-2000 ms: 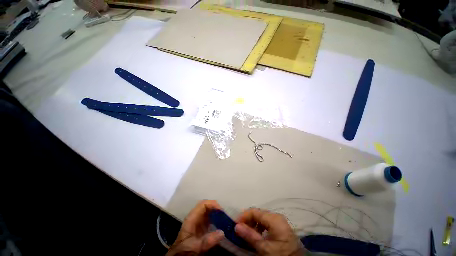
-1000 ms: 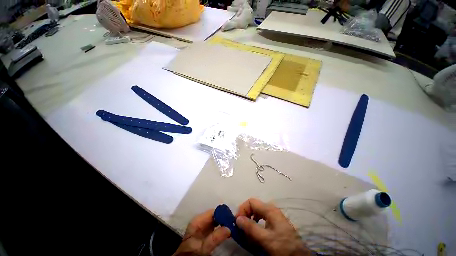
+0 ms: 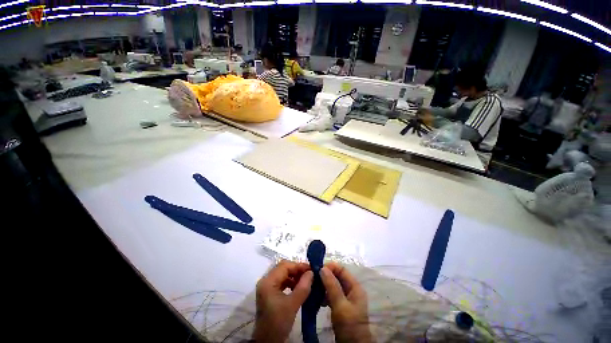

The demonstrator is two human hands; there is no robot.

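Observation:
A navy strap [image 3: 313, 315] stands upright between my hands, its rounded end above my fingertips. My left hand [image 3: 281, 301] and my right hand [image 3: 347, 301] both pinch it just below that end. Whether a needle is held cannot be told. Fine loose threads fan out on both sides of my hands. Several navy straps [image 3: 222, 198] lie at left, and one more strap [image 3: 438, 250] lies at right. The white thread cone [image 3: 450, 328] with its navy top is at the bottom edge, blurred.
A clear plastic bag [image 3: 288, 240] lies just beyond my hands. Pattern boards [image 3: 295, 166] with yellow edges lie farther on. An orange-yellow bundle [image 3: 238, 98] and a small fan [image 3: 564, 194] are on the table. A person in a striped sleeve [image 3: 484, 119] sits beyond at right, with others behind.
The view has tilted up, showing the room. My hands have raised the strap and turned it upright, with the rounded end at top; both still hold it.

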